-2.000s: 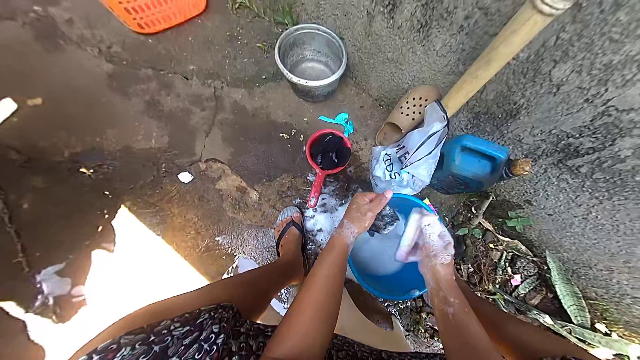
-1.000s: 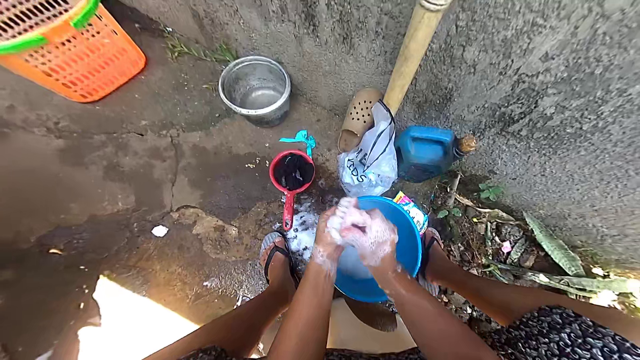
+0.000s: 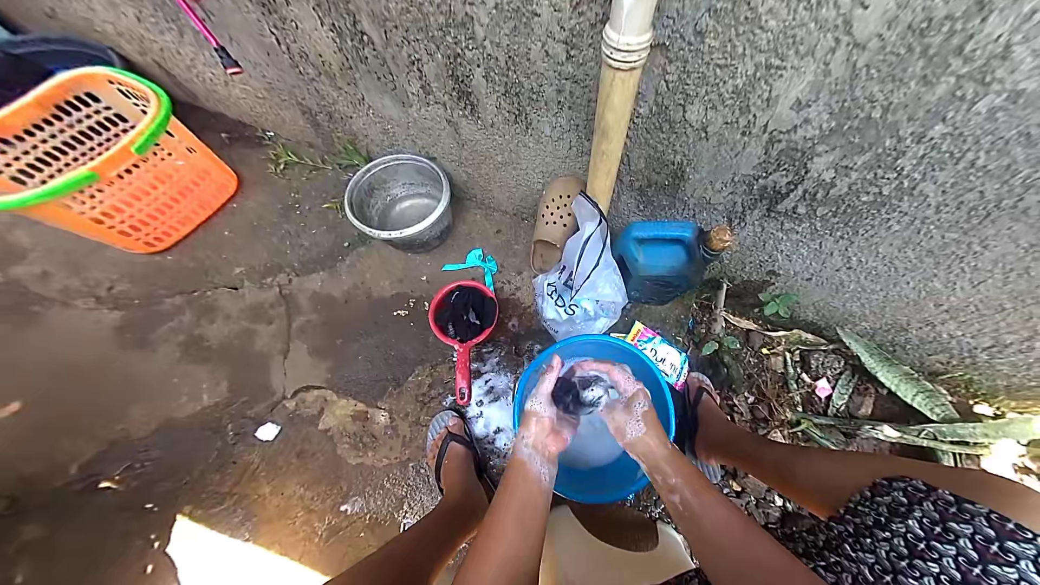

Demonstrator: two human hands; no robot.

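Note:
Between my two hands, over a blue plastic basin (image 3: pixel 528 382) of cloudy, soapy water, is a small dark wet cloth (image 3: pixel 575 395) covered in suds. My left hand (image 3: pixel 548 410), wet with foam, touches the cloth from its left side with the fingers pointing up. My right hand (image 3: pixel 621 402) curls round the cloth's right side, its fingers over the top. To the left of the basin, a red plastic dipper (image 3: pixel 463 357) holds black cloth (image 3: pixel 466 313). White foam (image 3: pixel 494 406) lies on the ground between dipper and basin.
Behind the basin stand a plastic bag (image 3: pixel 581 284), a tan clog (image 3: pixel 557 219), a blue jug (image 3: pixel 660 256) and a bamboo pole (image 3: pixel 611 122) by the concrete wall. A detergent packet (image 3: pixel 662 355) touches the rim. Farther left are a metal pot (image 3: pixel 398 203) and an orange basket (image 3: pixel 162 195).
My hands were apart two seconds ago, then pressed together in thick foam; now they part slightly with the dark cloth showing between them. The view has shifted, showing more of the basket.

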